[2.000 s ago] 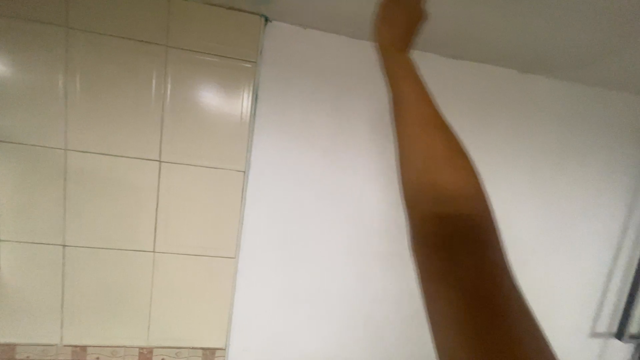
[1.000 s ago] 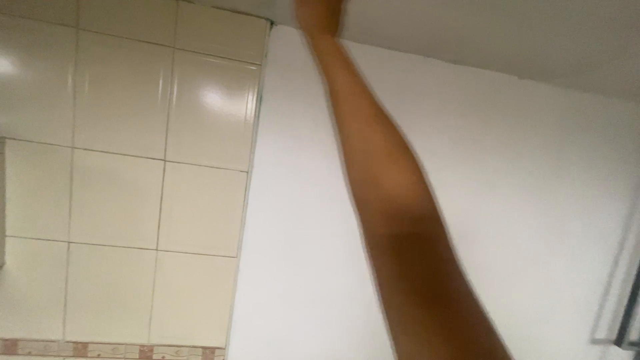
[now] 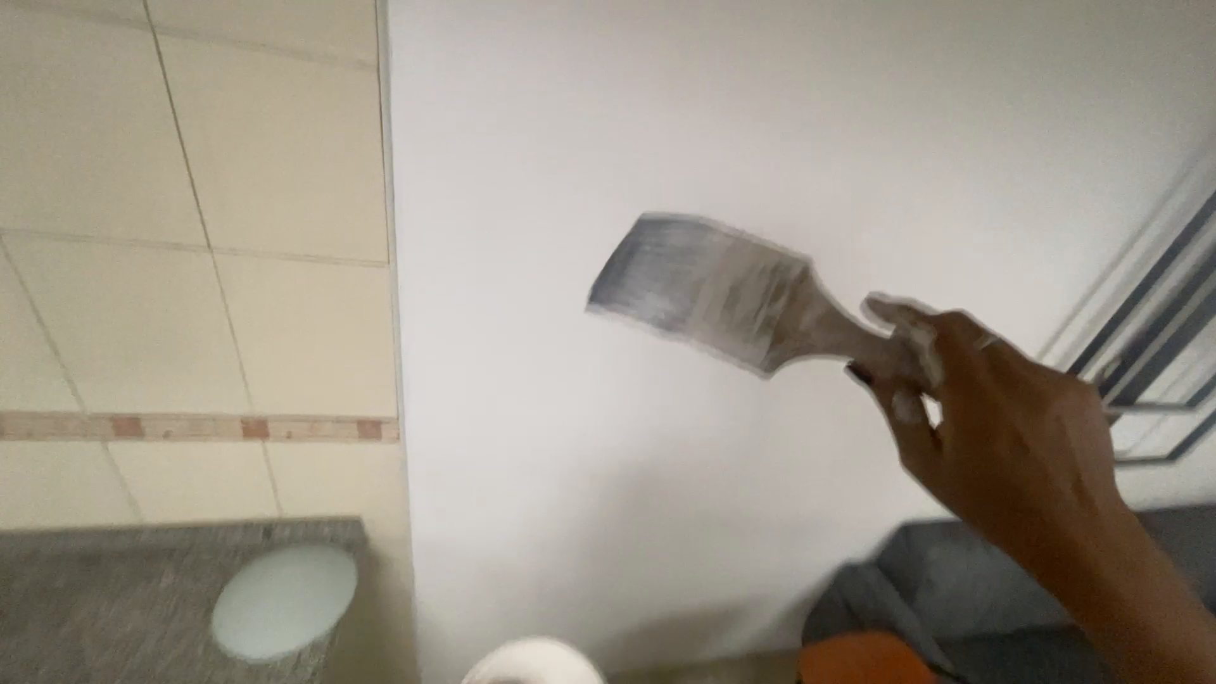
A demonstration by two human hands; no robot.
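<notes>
My right hand (image 3: 1016,427) grips the handle of a flat paintbrush (image 3: 722,290), its fingers marked with pale smears. The wide brush head points left, with dark bristle tips and whitish paint over the bristles and ferrule. Behind the brush stands a white wall (image 3: 532,456); whether the bristles touch it cannot be told. At the bottom edge a round white object (image 3: 534,662) is partly visible, cut off by the frame. My left hand is out of view.
Cream wall tiles (image 3: 294,161) with a patterned border cover the left side. Below them, a grey countertop (image 3: 104,608) bears a pale round object (image 3: 285,600). A dark-framed window or door (image 3: 1154,332) is at the right, above a grey sofa-like piece (image 3: 988,579) near an orange item (image 3: 864,658).
My right arm was stretched up toward the ceiling edge and moved left between the earlier frames; now the hand is lower, with the brush in plain sight. The view has tilted down strongly.
</notes>
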